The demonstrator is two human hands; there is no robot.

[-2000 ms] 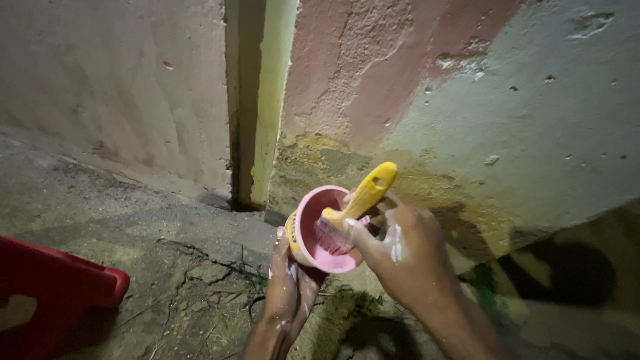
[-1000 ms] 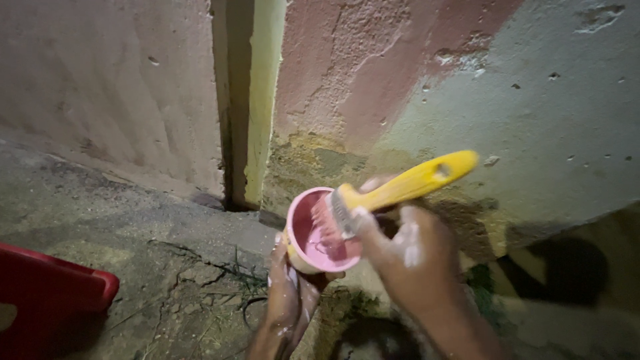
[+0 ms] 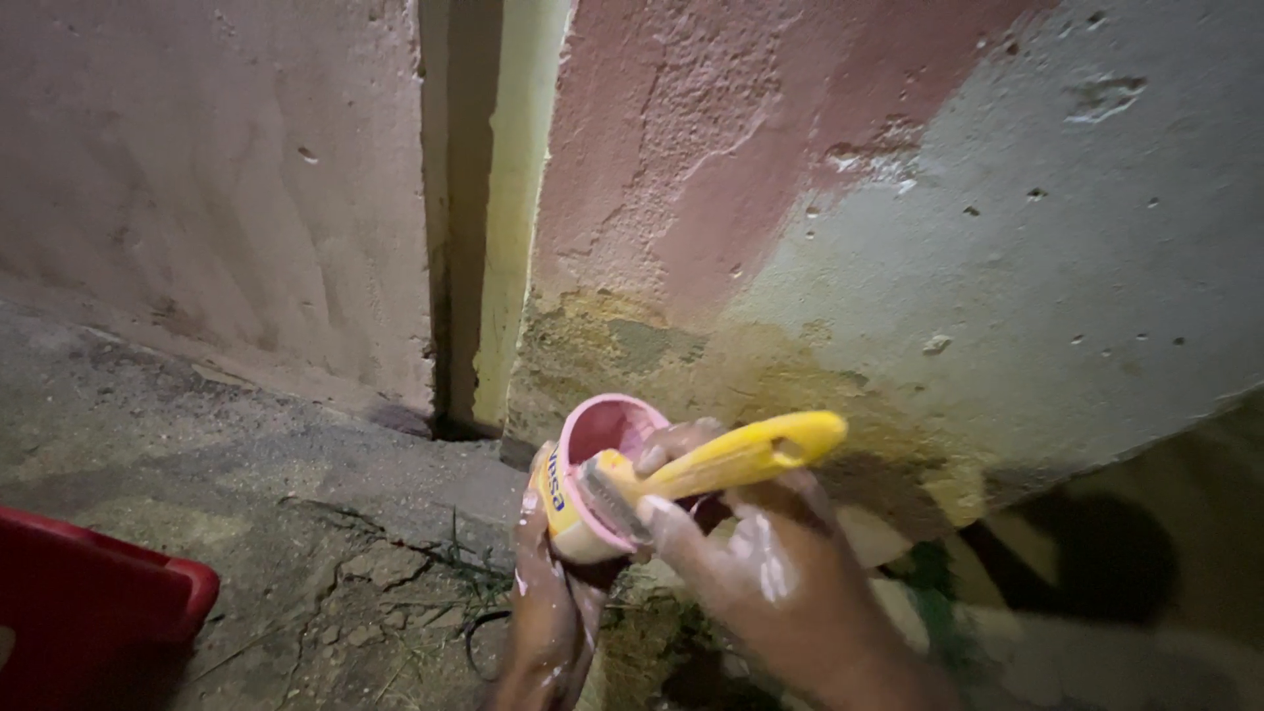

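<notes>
My left hand (image 3: 553,602), flecked with pale paint, is wrapped around a small tub (image 3: 575,509) with a yellow label, tilted so that its pink-coated inside shows. Between the fingers of my right hand (image 3: 770,553) is a paintbrush (image 3: 755,456) with a yellow handle. Its metal ferrule lies across the lower rim of the tub, and the bristles are mostly hidden. White paint marks the back and thumb of my right hand.
Behind the hands rises a rough wall (image 3: 987,267), part pink and part pale grey, with a stained base. A yellowish recess (image 3: 469,217) divides it from another wall (image 3: 217,197). A red plastic object (image 3: 89,592) stands on the cracked ground (image 3: 365,592) at left.
The brush has swung in my right hand: its bristles were inside the tub over the pink paint, and the ferrule now lies at the tub's lower rim. My left hand keeps hold of the tub.
</notes>
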